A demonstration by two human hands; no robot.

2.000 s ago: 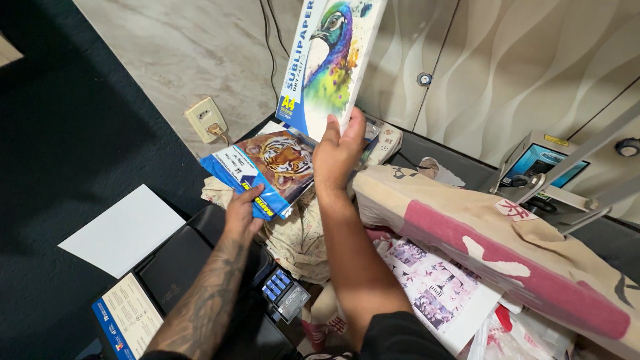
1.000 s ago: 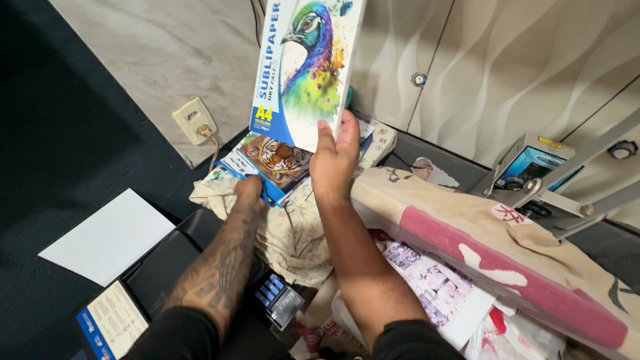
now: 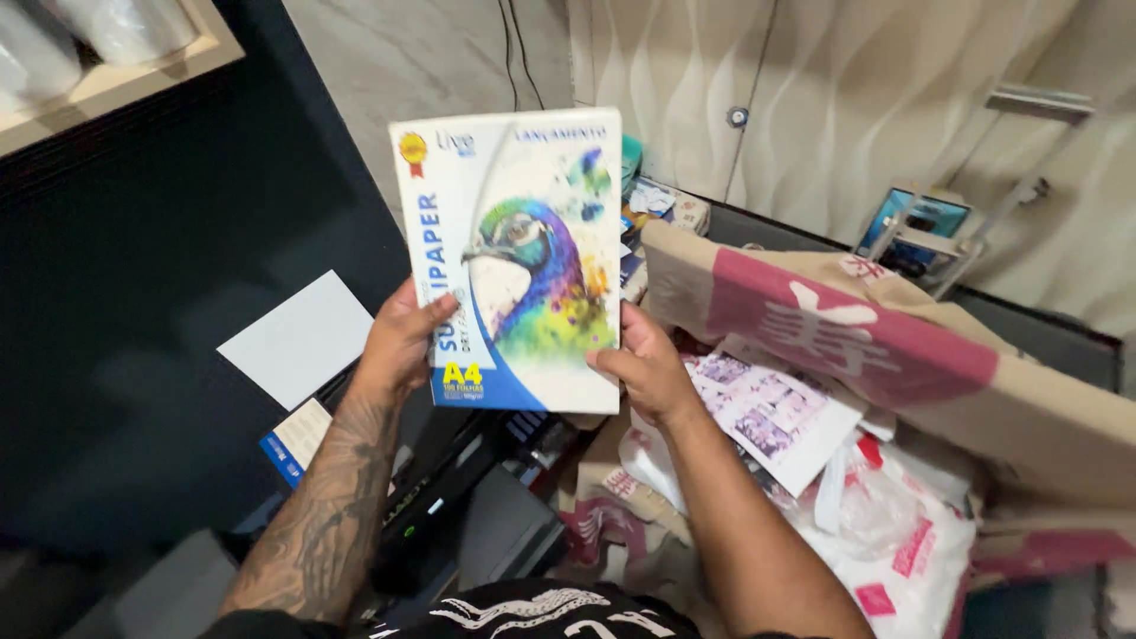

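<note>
Both hands hold up an A4 pack of sublimation paper, its cover printed with a colourful bird's head. My left hand grips its lower left edge, with the thumb on the front. At the lower right edge is my right hand, thumb on the cover and fingers behind. The pack hides part of the things behind it. Below it lies a black printer with a small green light. A white sheet is left of my left hand, and a blue-and-white printed card sits just under that sheet.
On the right, a beige and pink fabric-covered panel slants over printed sheets and a white plastic bag. A metal-armed device with a screen stands near the wall. A wooden shelf holds wrapped items at the upper left.
My left hand has let go of the tiger-printed pack and now holds the bird-printed pack together with my right hand. That pack has come lower, nearer my body. The view has shifted.
</note>
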